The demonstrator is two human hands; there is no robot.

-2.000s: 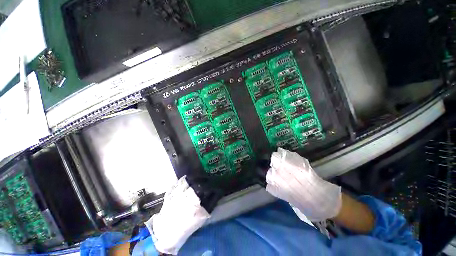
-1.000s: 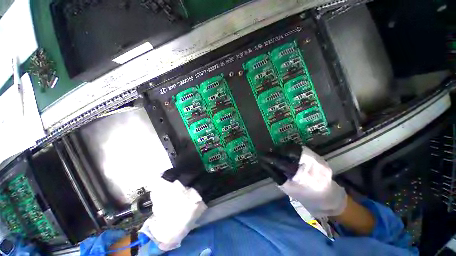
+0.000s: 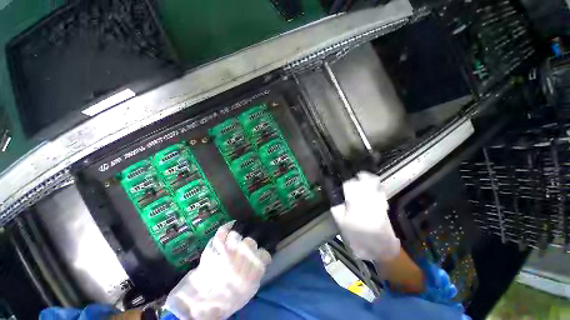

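Note:
A large flat black carrier (image 3: 209,169) with white lettering along its far edge lies between metal rails. It holds two blocks of green circuit boards (image 3: 164,209), also on its right half. My left hand (image 3: 215,275), in a white glove, is at the near edge with fingers bent around a blurred dark clump of black components (image 3: 264,234). My right hand (image 3: 365,219), also gloved, is at the carrier's near right corner, fingers bent, a dark clump at their tips. The fingertips are partly hidden.
A black tray (image 3: 87,69) with a pale label lies beyond the far rail (image 3: 250,69) on a green mat (image 3: 212,25). A light panel and thin metal bar (image 3: 350,106) lie right of the carrier. Dark racks with rows of pins (image 3: 512,194) stand at right.
The view has shifted right. The carrier has slid left relative to the tray. My right hand has moved to the carrier's right corner; my left hand is nearer the left block of boards.

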